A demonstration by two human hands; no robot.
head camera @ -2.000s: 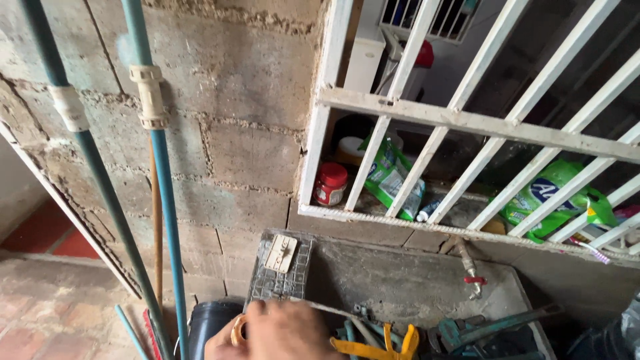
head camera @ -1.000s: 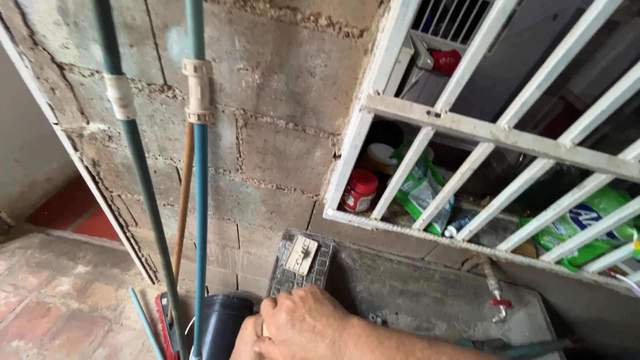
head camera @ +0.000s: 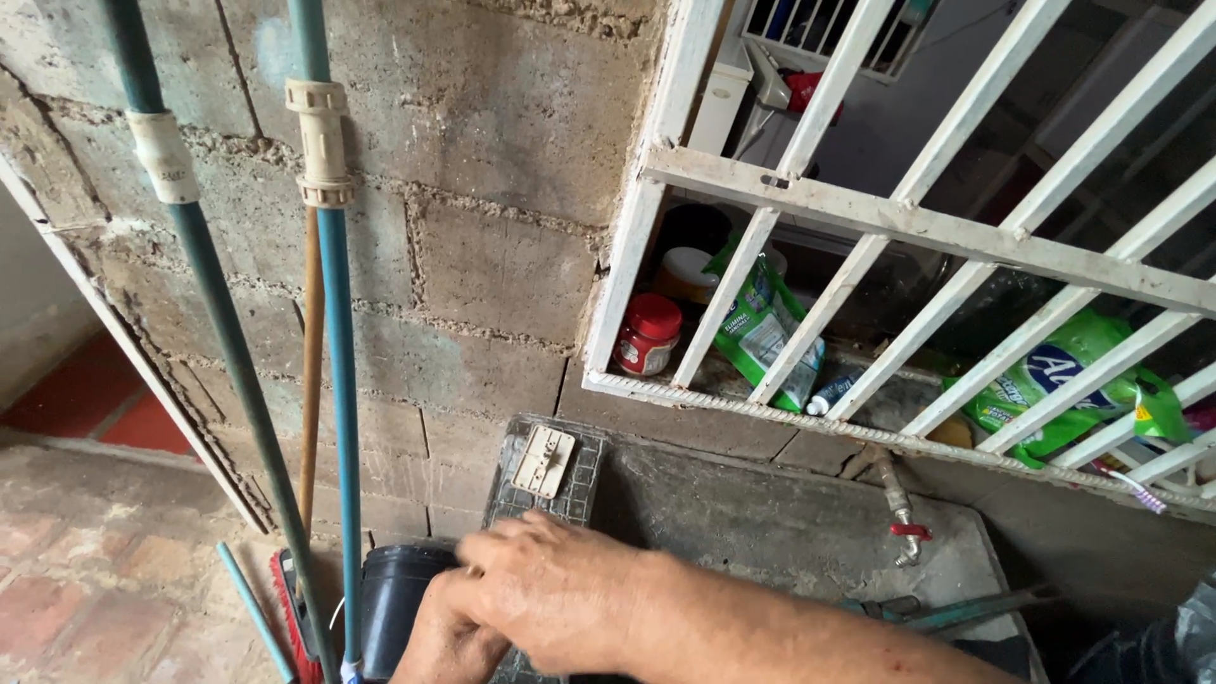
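Note:
My right hand reaches in from the lower right and lies across my left hand at the bottom centre. Their fingers meet and overlap, so whatever may be between them is hidden. Just beyond the knuckles, a small cream plastic plate with bits on its face rests on the dark, grid-patterned ledge of a concrete sink. A black bucket stands left of my hands. Right of them, the sink basin passes partly behind my right forearm.
Two upright pipes with cream couplings and a wooden pole stand at left. White window bars enclose a red-lidded jar and green bags. A red-handled tap overhangs the basin, where a pipe wrench lies partly hidden.
My right forearm now crosses the bottom of the view and covers much of the tools and the yellow-orange item seen two seconds ago. Both hands are now visible together.

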